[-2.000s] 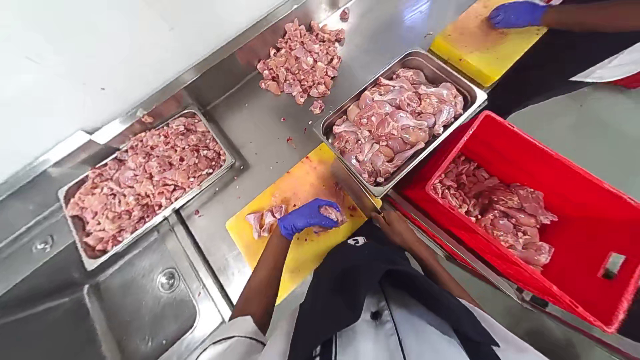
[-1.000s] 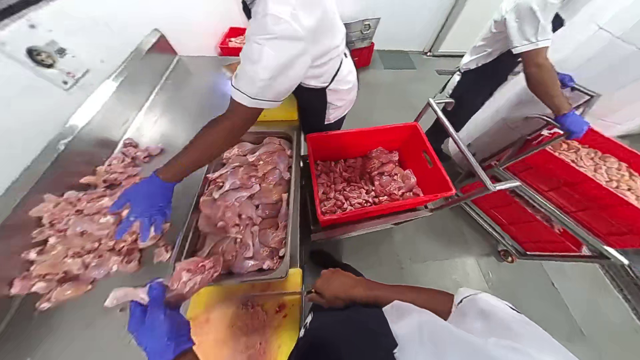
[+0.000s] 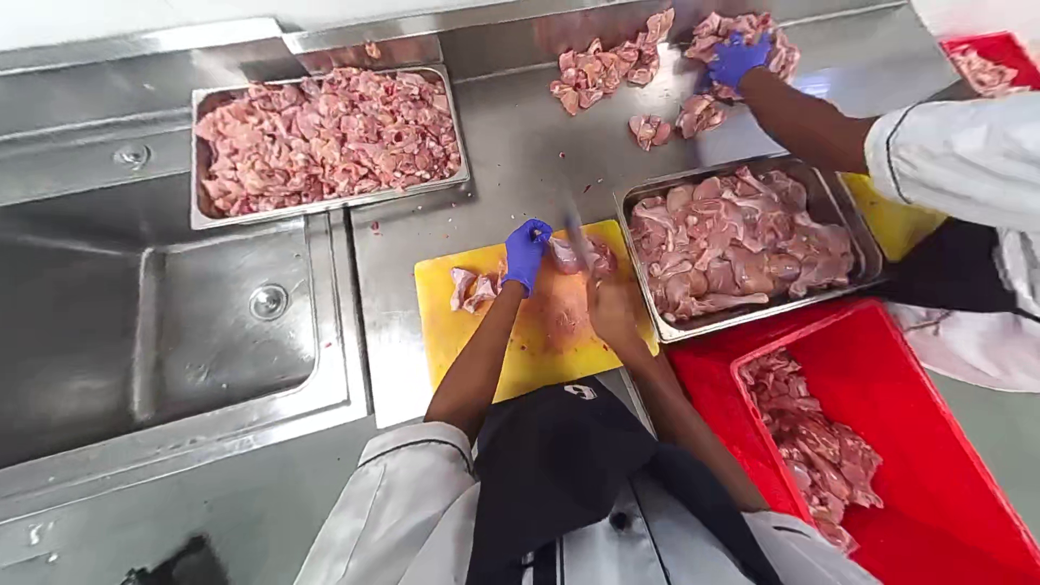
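Note:
On the yellow cutting board (image 3: 532,357), my left hand (image 3: 526,253), in a blue glove, grips the end of a raw chicken leg (image 3: 566,255). My bare right hand (image 3: 611,307) is closed on a knife (image 3: 578,236), whose blade is motion-blurred over the leg. Small cut chicken pieces (image 3: 474,289) lie on the board left of my left hand. Just right of the board stands a steel pan of chicken legs (image 3: 735,244). The knife's handle is hidden in my right hand.
Back left, a steel pan of cut chicken (image 3: 333,138) stands beside a steel sink (image 3: 236,325). A co-worker's gloved hand (image 3: 738,61) touches chicken on the counter at back right. A red crate (image 3: 934,455) holding meat is at lower right; another yellow board (image 3: 886,213) lies beyond the leg pan.
A second ago my left hand held a chicken leg beside the leg pan; now it holds one on the board. The view has swung left. The co-worker's hand remains at the chicken on the counter.

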